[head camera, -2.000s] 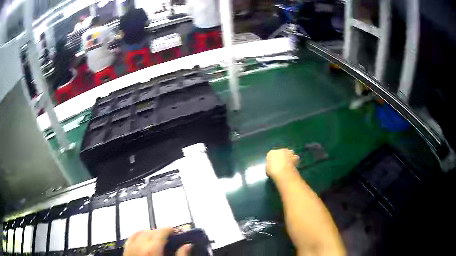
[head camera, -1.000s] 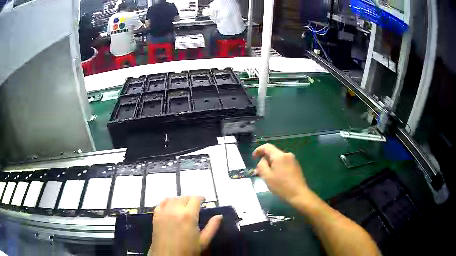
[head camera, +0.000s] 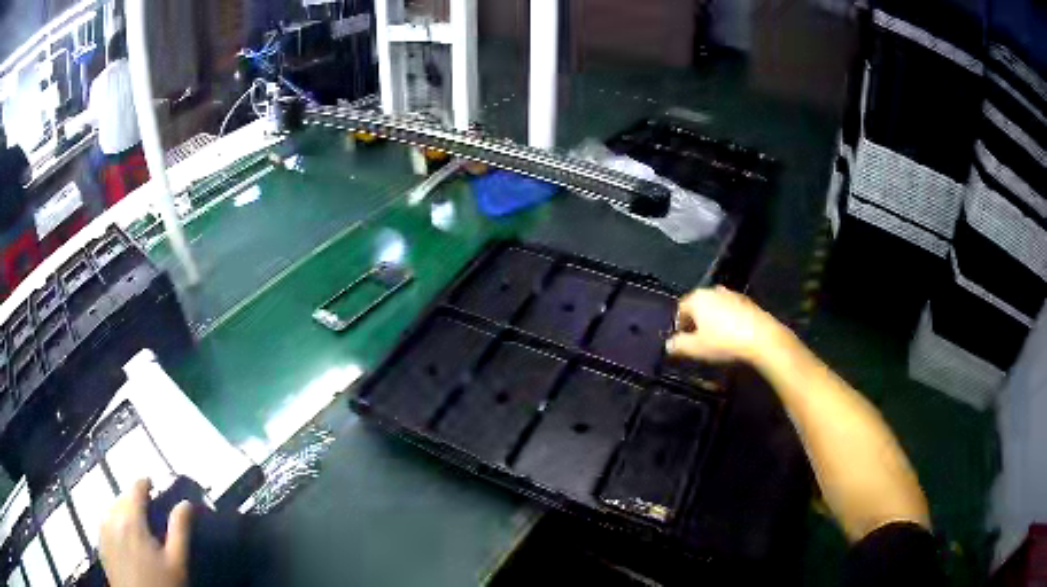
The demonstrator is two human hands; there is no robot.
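My right hand is over the far right pockets of a black component tray, fingers curled; whether they grip anything is hidden. A dark frame lies in the tray's near right pocket. My left hand is at the lower left, partly cut off, with thumb and fingers around a black block at the track's near edge. Beside it the row of middle frames with white windows lies on the infeed track. The white loading plate shows at the track's right end.
A black tray stack stands behind the track. An open metal frame lies on the green surface. Crumpled clear film lies between track and tray. A metal rail, blue item and plastic bag are beyond.
The view has turned right, bringing the component tray to the middle. My right hand has moved from the track's right end to the tray. My left hand stays by the track's near edge.
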